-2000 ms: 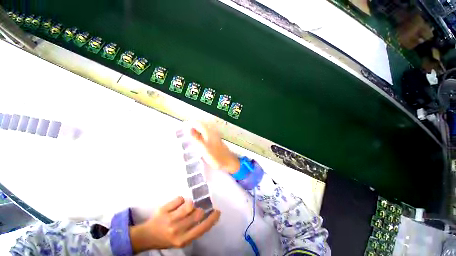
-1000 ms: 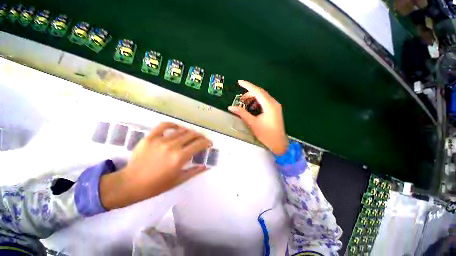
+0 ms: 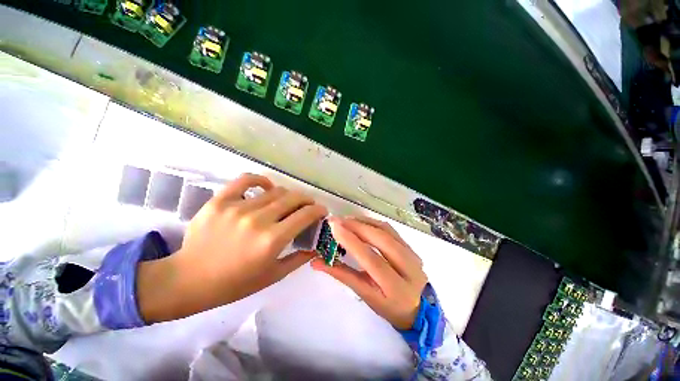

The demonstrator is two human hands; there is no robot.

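Note:
My right hand [image 3: 376, 269] holds a small green circuit board [image 3: 326, 243] on edge between thumb and fingers, at the right end of a row of white plastic housings [image 3: 165, 191]. My left hand [image 3: 237, 239] lies over the row and holds it on the white bench; its palm and fingers hide the middle housings. The visible housings look grey inside. The board touches or nearly touches the end housing [image 3: 306, 237]; whether it is partly inside I cannot tell. A blue wrist strap [image 3: 427, 324] is on my right wrist.
Single circuit boards [image 3: 255, 73] stand in a spaced row on the dark green conveyor belt [image 3: 462, 111]. A pale, worn side rail [image 3: 186, 109] runs between belt and bench. At the right, a black sheet [image 3: 493, 309] lies beside a packed array of green boards [image 3: 550, 331]. Crumpled white material [image 3: 231, 357] is near my body.
My right hand has brought a circuit board from the belt to the end housing. My left hand stays on the row. The boards on the belt appear further right and closer.

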